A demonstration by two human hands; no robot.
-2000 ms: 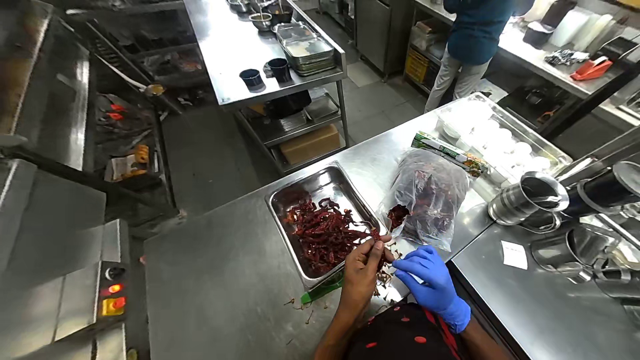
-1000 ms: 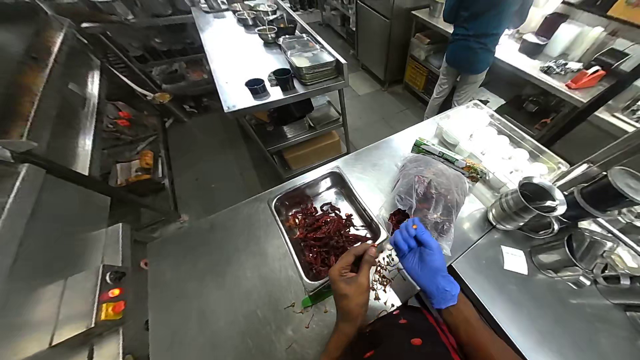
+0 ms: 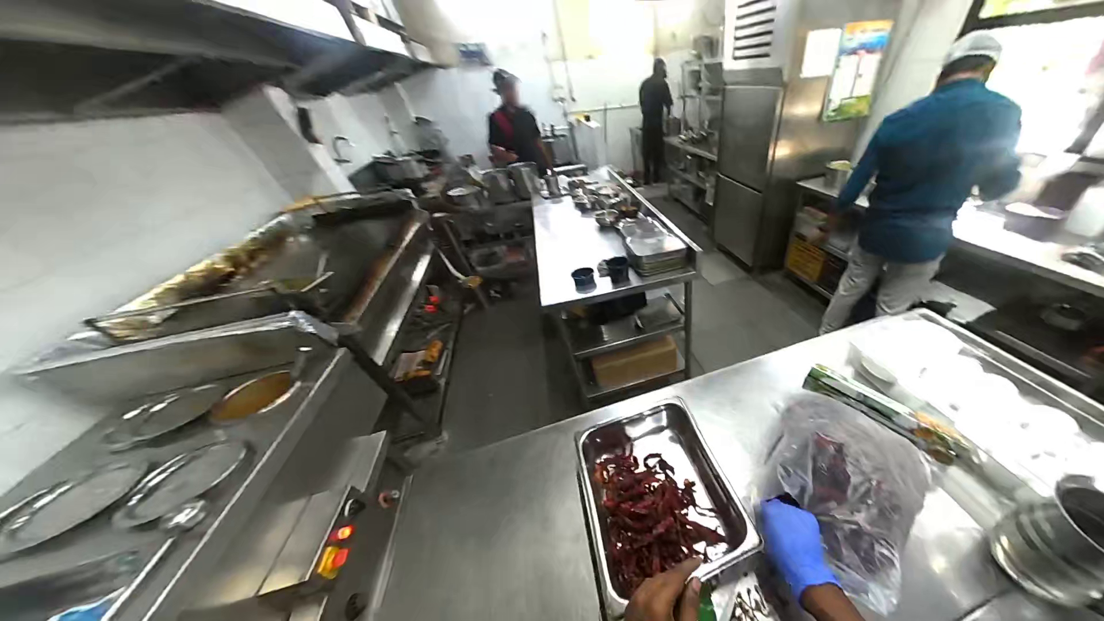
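Dried red chillies (image 3: 651,517) lie heaped in a rectangular steel tray (image 3: 593,526) on the steel counter. My bare left hand (image 3: 666,593) is at the tray's near edge, cut by the bottom of the view; whether it holds anything is unclear. To its right, my blue-gloved right hand (image 3: 793,543) reaches to the left side of a clear plastic bag (image 3: 849,492) with more dried chillies inside; its fingertips are hidden at the bag. Small stem pieces (image 3: 752,601) lie on the counter between my hands.
A long printed carton (image 3: 880,410) lies behind the bag, beside a large tray of white items (image 3: 975,388). A steel vessel (image 3: 1052,539) stands at right. Across the aisle is a steel table (image 3: 561,259). One person (image 3: 940,172) stands at the right counter, others farther back.
My gloved right hand has moved from beside my left hand to the bag of chillies. My left hand is lower, by the tray's near edge. The view has tilted up strongly.
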